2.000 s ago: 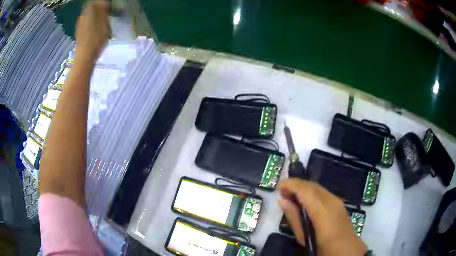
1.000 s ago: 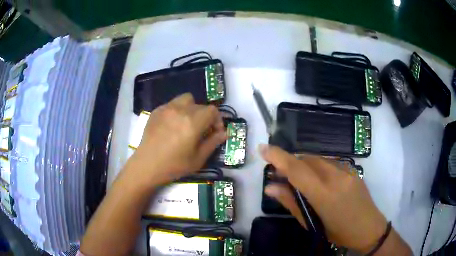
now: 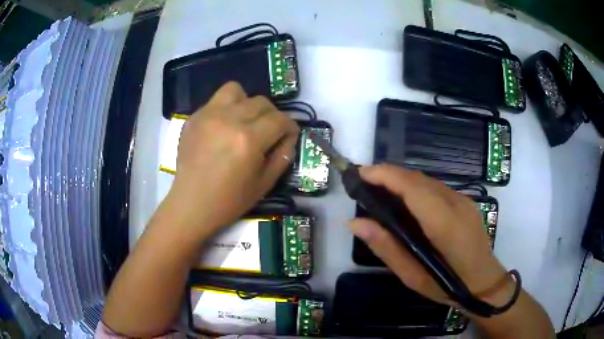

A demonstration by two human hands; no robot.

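My right hand (image 3: 424, 232) holds the black soldering iron (image 3: 397, 228); its tip touches or hovers just over the green circuit board (image 3: 314, 162) of the second housing in the left column. My left hand (image 3: 235, 149) is over that housing, fingertips pinched at the board's left edge. A silver-white pouch cell (image 3: 171, 144) sticks out under this hand; whether the fingers grip its leads is hidden. Below, a housing with a cell (image 3: 232, 246) and board lies flat, and another like it (image 3: 245, 311) is nearest me. An empty housing (image 3: 218, 76) lies above.
More black housings (image 3: 434, 142) with green boards form a column at the right. A black cup with silvery bits (image 3: 548, 93) stands at the far right, beside a tilted housing. A stack of white blister trays (image 3: 59, 179) stands at the left, beside a black strip (image 3: 126, 132).
My left hand has come from the trays at the far left to the second housing, where a cell now shows. The iron tip has moved left onto or over its board. The view has shifted.
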